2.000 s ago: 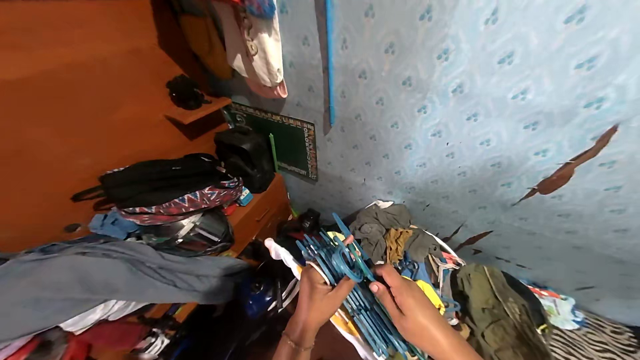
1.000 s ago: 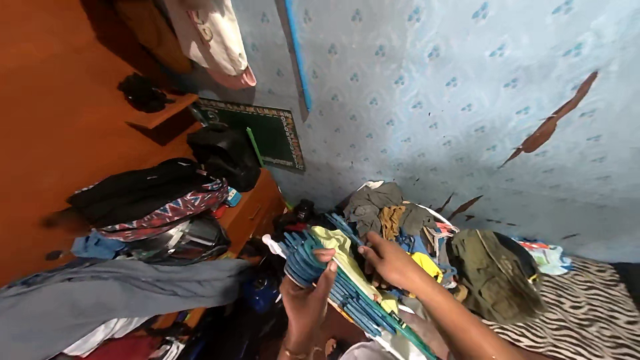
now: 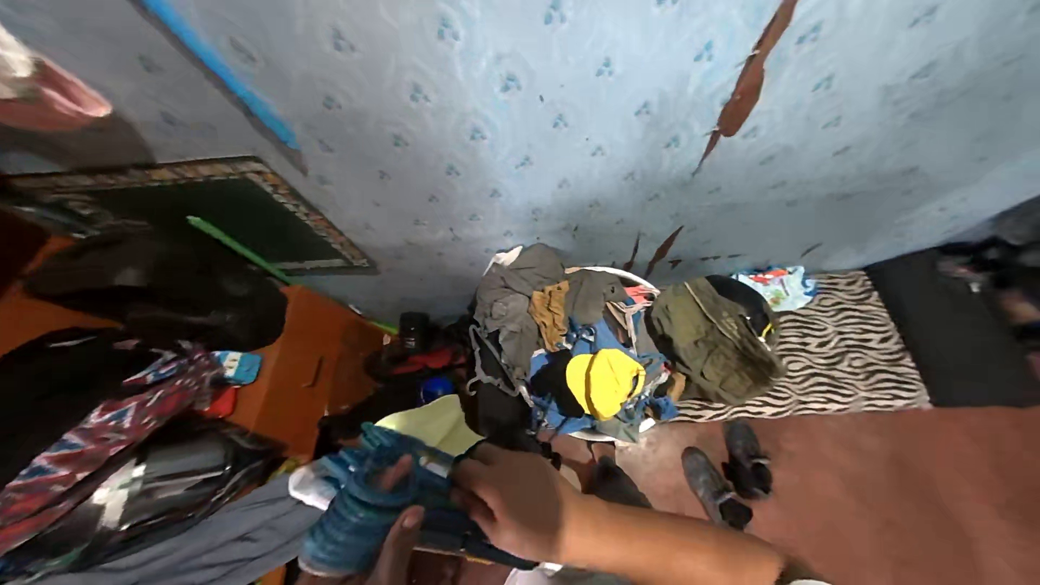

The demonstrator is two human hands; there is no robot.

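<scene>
A thick bundle of blue clothes hangers fills the lower middle of the head view, blurred by motion. My left hand is closed around the bundle, thumb across it and one finger showing through the hooks. Over the right side of the bundle lies my right hand, its fingers curled at a dark strip there; what they grip cannot be told. A pale yellow cloth shows just behind the hangers. Beyond my hands, a basket is heaped with grey, brown and blue clothes, a yellow cap-like item on top.
An olive garment lies beside the basket on a zebra-striped mat. Shoes stand on the reddish floor. At left, a wooden drawer unit bears bags. A green framed board leans by the patterned wall.
The view has swung right and nearer the basket. The hangers, spread out below my hands earlier, are now a compact bundle at the lower left of the view.
</scene>
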